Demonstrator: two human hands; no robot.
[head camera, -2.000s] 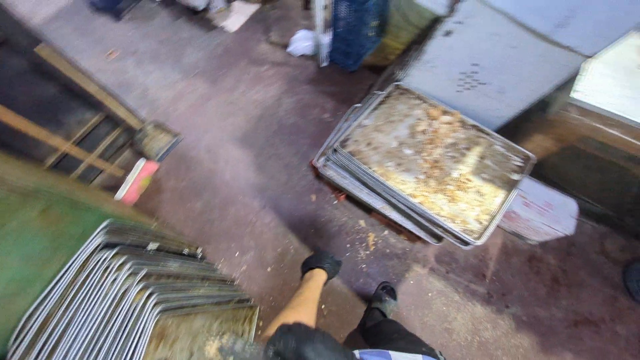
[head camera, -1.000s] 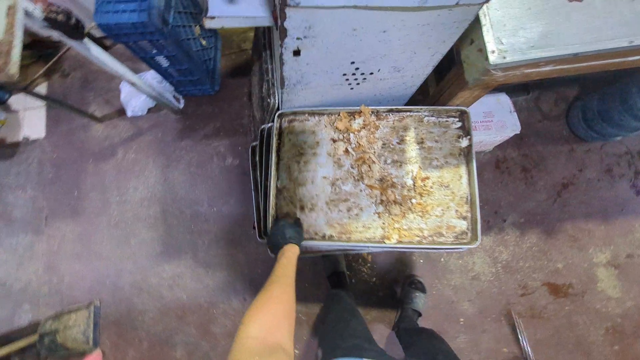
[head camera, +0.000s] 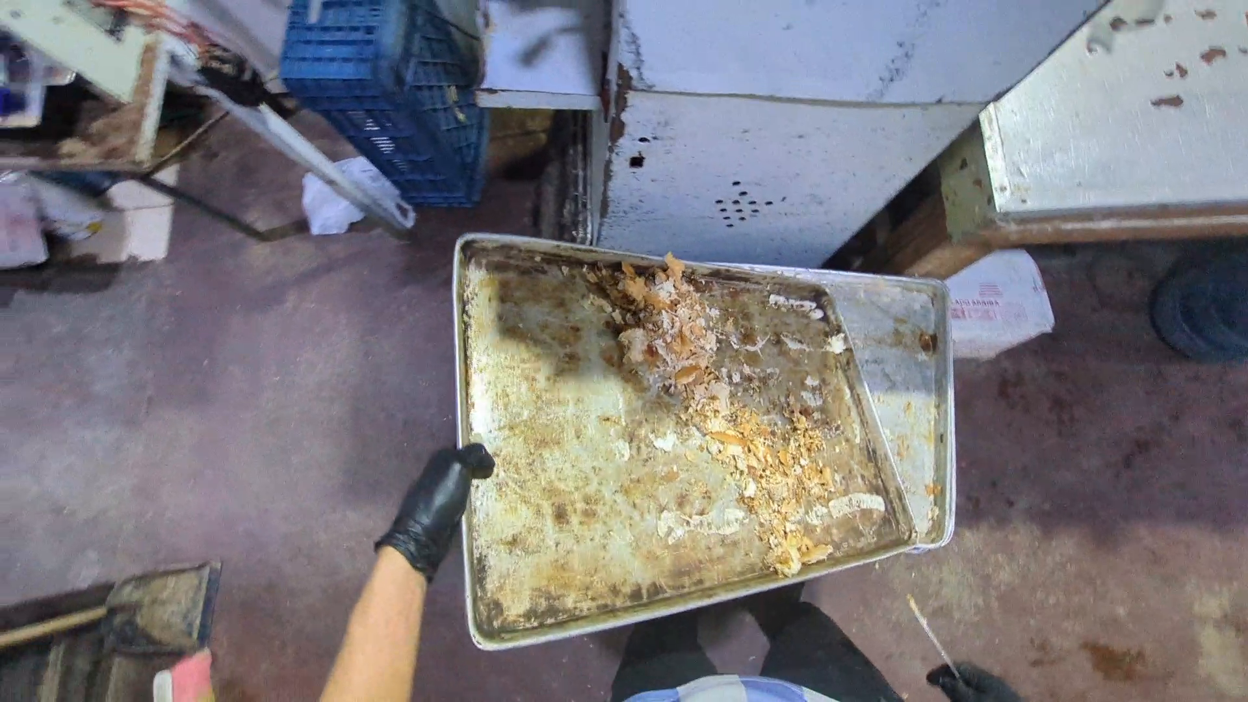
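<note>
My left hand (head camera: 439, 502), in a black glove, grips the left rim of a metal baking tray (head camera: 556, 439), thumb over the edge. A diagonal band of brown flakes and crumbs (head camera: 682, 351) lies across the tray, with whitish residue around it. Under its right side shows another metal tray (head camera: 892, 341), set at a different angle. My right hand (head camera: 975, 685), also gloved in black, is at the bottom edge, right of my legs, closed on a thin, light-coloured tool (head camera: 931, 634) whose kind I cannot tell. That hand is partly cut off by the frame.
Beyond the trays stands a worn white metal cabinet (head camera: 760, 146). Blue plastic crates (head camera: 390, 97) and a white bag (head camera: 346, 195) are at upper left. To the right are a metal-topped table (head camera: 1121, 117), a white box (head camera: 1004, 302) and a dark round container (head camera: 1204, 302). A dustpan (head camera: 161, 609) lies lower left.
The crumb-covered tray has turned and shifted left with my left hand on its rim, uncovering part of the tray beneath. Two seconds ago that hand was away from the trays. My right hand has come into view.
</note>
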